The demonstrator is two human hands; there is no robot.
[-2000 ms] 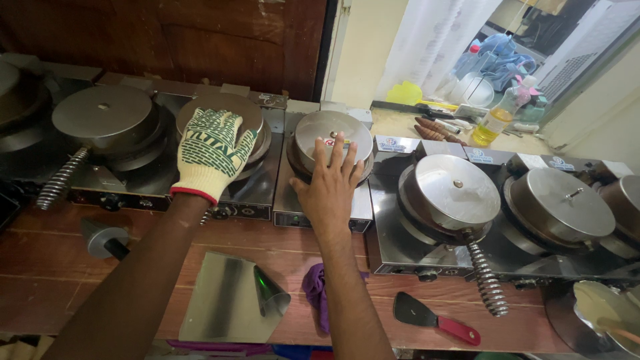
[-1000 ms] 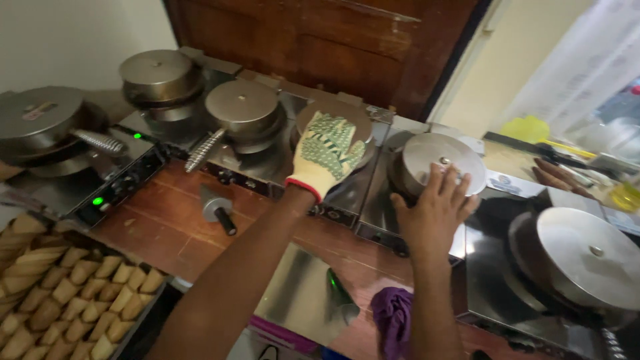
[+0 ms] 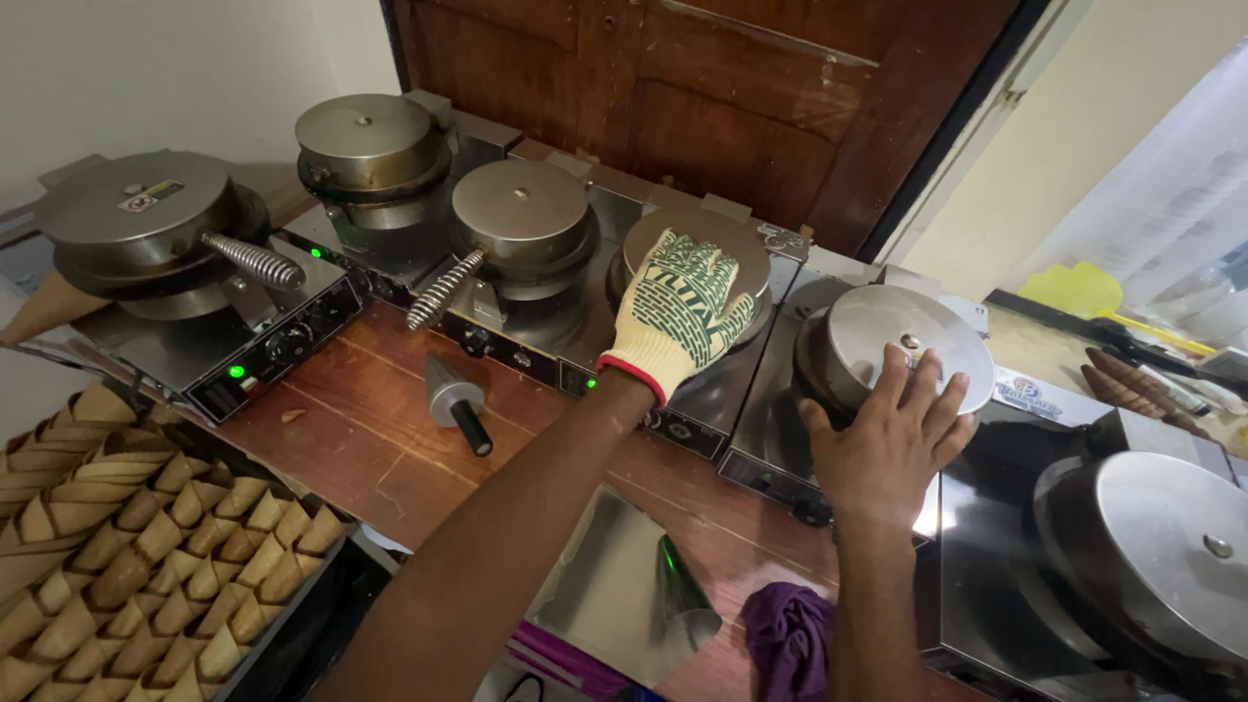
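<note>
In a cream knit glove with green grip pattern and red cuff, my left hand (image 3: 682,302) lies over the lid of a round cone baking iron (image 3: 643,229); whether its fingers grip anything is hidden. My bare right hand (image 3: 885,429) rests with fingers spread on the lid of the neighbouring cone iron (image 3: 858,322). Left of my gloved hand stand more round irons, one with a coil handle (image 3: 447,290). A metal cone-rolling mould (image 3: 453,390) with a black handle lies on the wooden table.
Rolled wafer cones (image 3: 146,546) fill a tray at lower left. Below my arms are a metal sheet (image 3: 604,575) with a cone-shaped metal piece (image 3: 682,585) and a purple cloth (image 3: 792,639). Another iron (image 3: 1170,546) stands at right. A yellow plastic item (image 3: 1072,291) lies by the window.
The view has swung left, bringing the tray of cones and more irons into sight. Both hands remain on the same two iron lids.
</note>
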